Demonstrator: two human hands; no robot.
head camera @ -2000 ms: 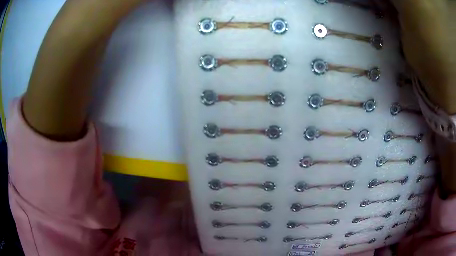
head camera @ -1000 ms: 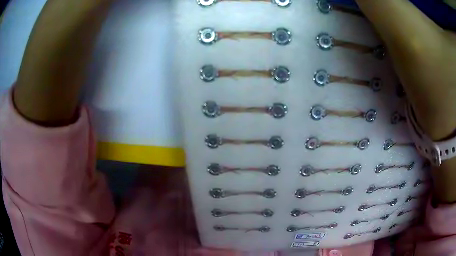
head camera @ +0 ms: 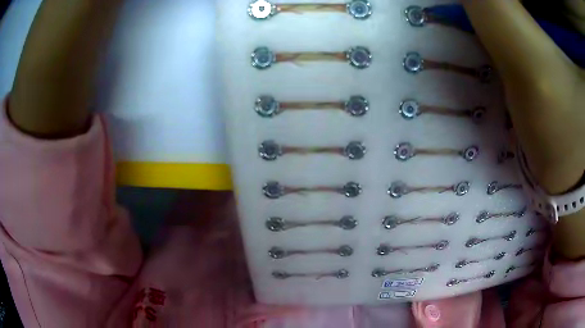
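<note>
A thick white foam board [head camera: 378,243] fills the middle and right of the view. Rows of small round metal parts lie on it in pairs, such as the ring-like disc [head camera: 266,106], joined by copper-coloured wires [head camera: 312,106]. Two small blue-outlined labels [head camera: 403,283] sit near its lower edge. My left forearm rises at the far left and my right forearm, with a pale pink wristband [head camera: 568,206], crosses the board's right side and hides some parts. Both my hands are out of the picture, past the top edge.
A white tabletop [head camera: 167,83] with a yellow tape line [head camera: 173,175] shows left of the board. A dark blue area [head camera: 551,32] is behind my right forearm. My pink jacket [head camera: 192,262], with red lettering, is below, close to the board's lower edge.
The board, its labels and the yellow tape all sit higher in the picture, and the top rows have left it. A pink cloth part with a button now shows below the board.
</note>
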